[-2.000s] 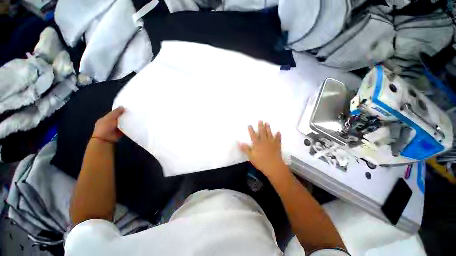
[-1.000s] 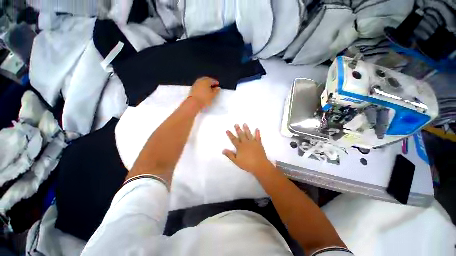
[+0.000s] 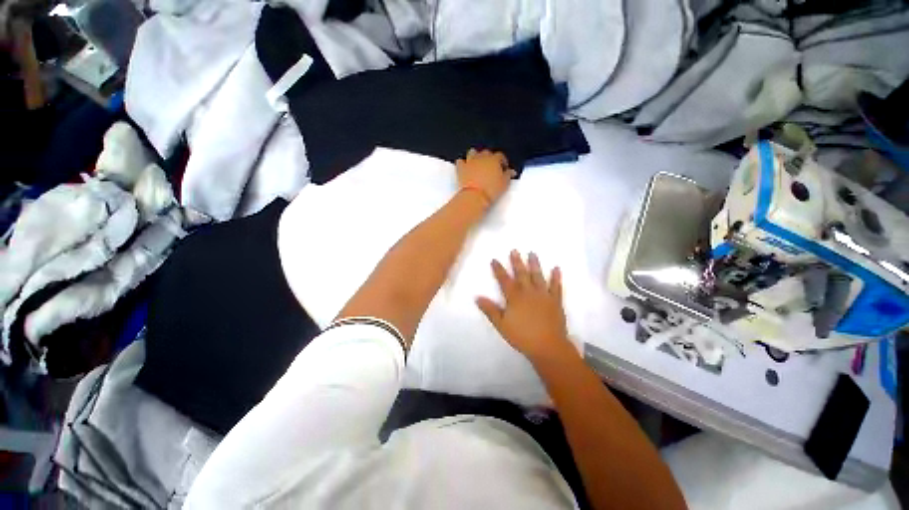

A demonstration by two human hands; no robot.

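A large white fabric panel (image 3: 339,229) lies spread over the front of the table and towards my lap. A black panel stack (image 3: 429,108) lies behind it. My left hand (image 3: 485,169) reaches across the white panel to the near edge of the black stack; its fingertips are curled there, and whether they grip cloth is hard to tell. My right hand (image 3: 528,302) lies flat on the white panel with fingers spread, holding nothing.
The overlock machine (image 3: 827,234) with its shiny plate (image 3: 673,239) stands at right, fabric trimmings (image 3: 688,339) beside it. A black phone (image 3: 837,426) lies at the table's front right. Grey-white cut pieces (image 3: 224,125) heap left and back. More black fabric (image 3: 219,309) lies at left.
My left hand has gone from the white panel's left edge to the black stack's near edge. The white panel lies lower and nearer my body. My right hand stays flat; the view has shifted.
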